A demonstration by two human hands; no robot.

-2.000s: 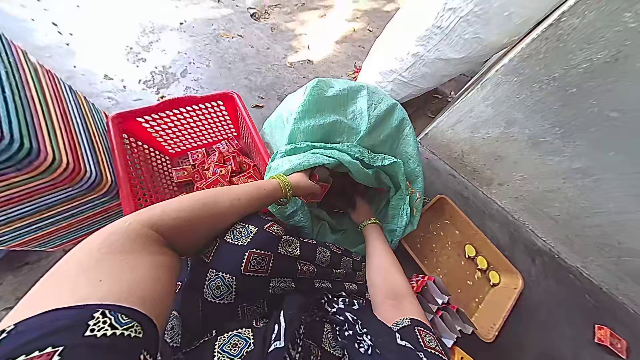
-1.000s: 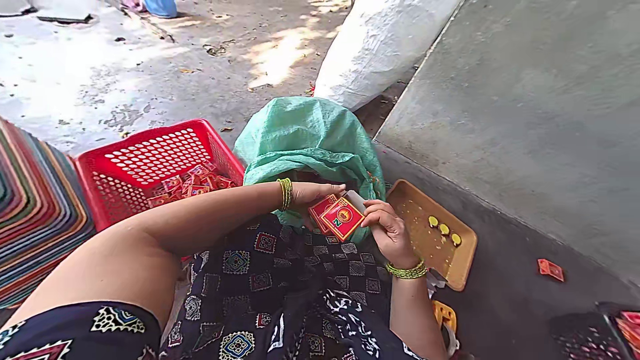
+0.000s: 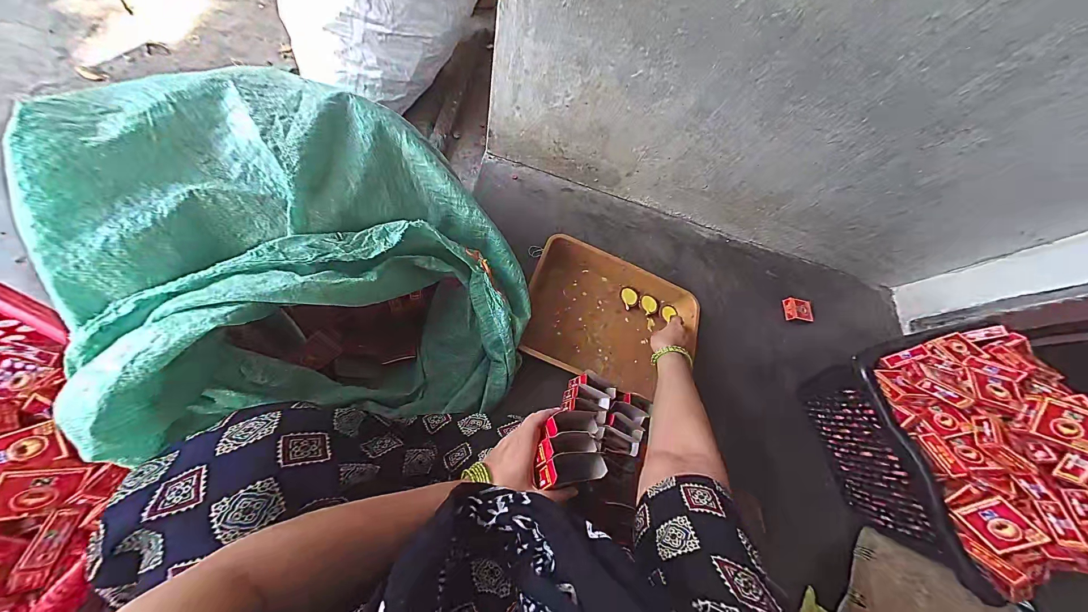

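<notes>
My left hand (image 3: 518,455) is closed around several small red cardboard boxes (image 3: 571,450) with open flaps, side by side at my lap. More such boxes stand just beyond them. At the right side of an orange-brown tray (image 3: 586,340), my right hand (image 3: 668,333) reaches down with its fingertips at the nearest of the small round yellow-topped pieces (image 3: 649,303); whether it grips that piece cannot be told. A green woven sack (image 3: 280,195) lies at the left, its mouth open, with red boxes dimly visible inside.
A black plastic basket (image 3: 914,476) heaped with red boxes stands at the right. One red box (image 3: 797,309) lies on the floor near the grey wall (image 3: 765,127). Red boxes fill a red basket (image 3: 32,314) at the far left. A white sack (image 3: 374,42) stands behind.
My right hand has moved from the small red boxes at the sack to the tray. My left hand has left the sack's mouth and now holds boxes at my lap. The view has swung right.
</notes>
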